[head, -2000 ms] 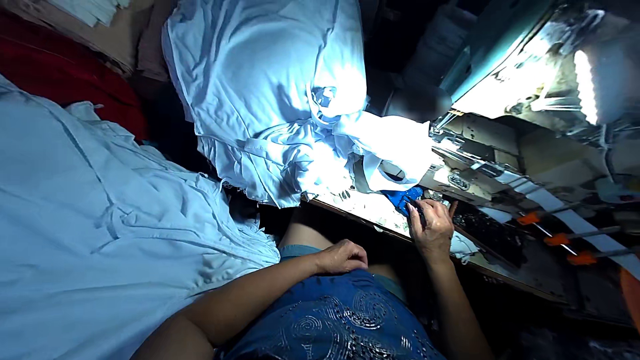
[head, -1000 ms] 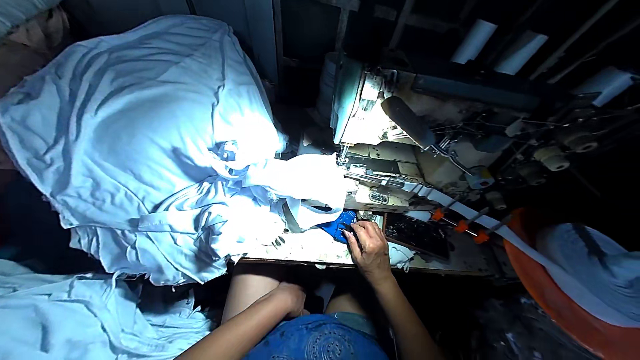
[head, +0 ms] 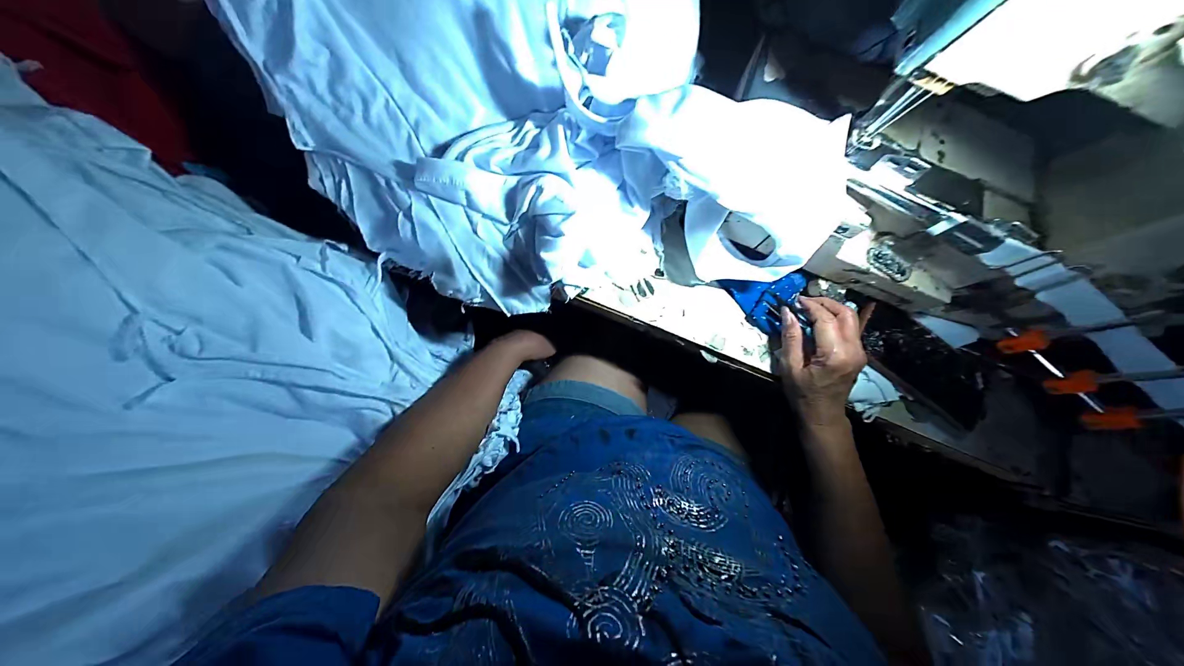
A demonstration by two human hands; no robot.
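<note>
My right hand (head: 823, 356) rests at the sewing machine's table edge, its fingers on a small blue object (head: 772, 301) that I cannot identify surely. Just above it, a white garment piece (head: 740, 157) lies up against the needle area of the sewing machine (head: 893, 171), under a bright lamp. My left hand (head: 525, 348) is low, beside my thigh and below the table edge; its fingers are lost in shadow. Pale fabric (head: 444, 176) is heaped on the left part of the table, with rumpled folds near the light.
A large pile of pale cloth (head: 185, 388) fills the left side, with red cloth (head: 102, 83) behind it. At right, a white band (head: 1091, 305) runs over rods with orange clips (head: 1073, 381). The wooden table edge (head: 675, 340) crosses before my lap.
My left hand has moved left from my lap to beside my thigh. My right hand remains by the blue object. The view has swung right and back.
</note>
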